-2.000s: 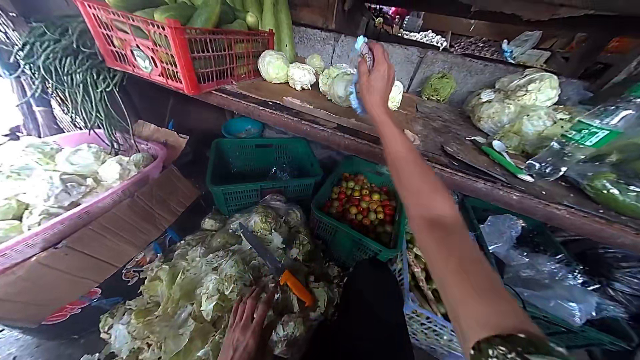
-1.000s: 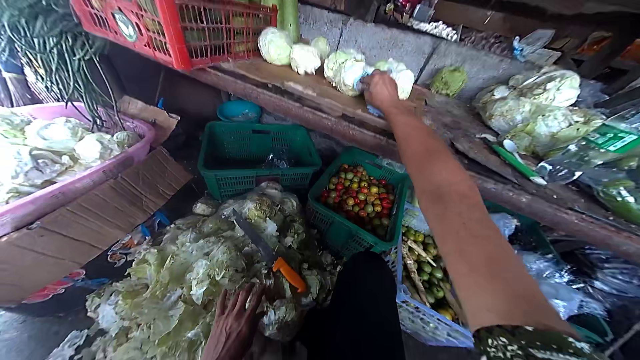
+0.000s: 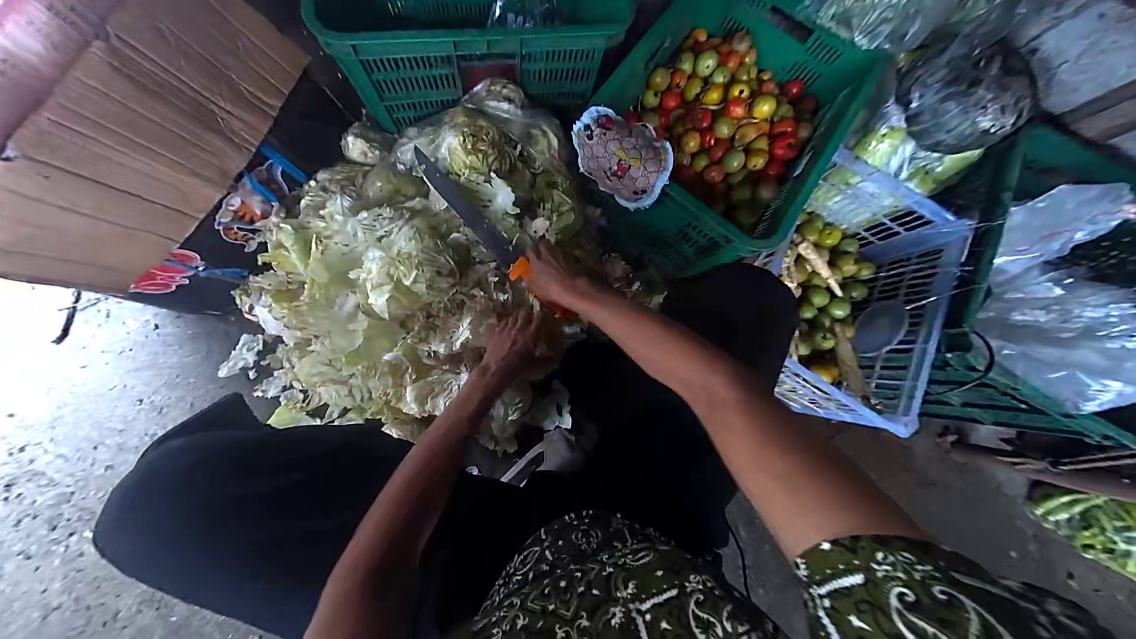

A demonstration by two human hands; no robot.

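Note:
A pile of loose cabbage leaves (image 3: 373, 293) lies in front of my knees, with a clear plastic bag of greens (image 3: 493, 146) at its far side. A knife (image 3: 466, 209) with an orange handle rests on top, its blade pointing up and left. My right hand (image 3: 555, 280) is at the handle; whether the fingers are closed round it is unclear. Close below, my left hand (image 3: 519, 342) reaches into the near right part of the pile, fingers partly hidden. A patterned cloth-like piece with a pale blue edge (image 3: 621, 158) lies against the crate beside the bag.
A green crate of small tomatoes (image 3: 679, 244) stands at the upper right, another green crate (image 3: 461, 44) left of it. A pale plastic basket (image 3: 923, 355) holds green fruits and roots. Cardboard (image 3: 133, 151) stands at the left. Plastic bags (image 3: 1056, 311) lie far right.
My right hand has come down from the shelf with the cabbages to the knife handle on the pile. The view has tilted down sharply.

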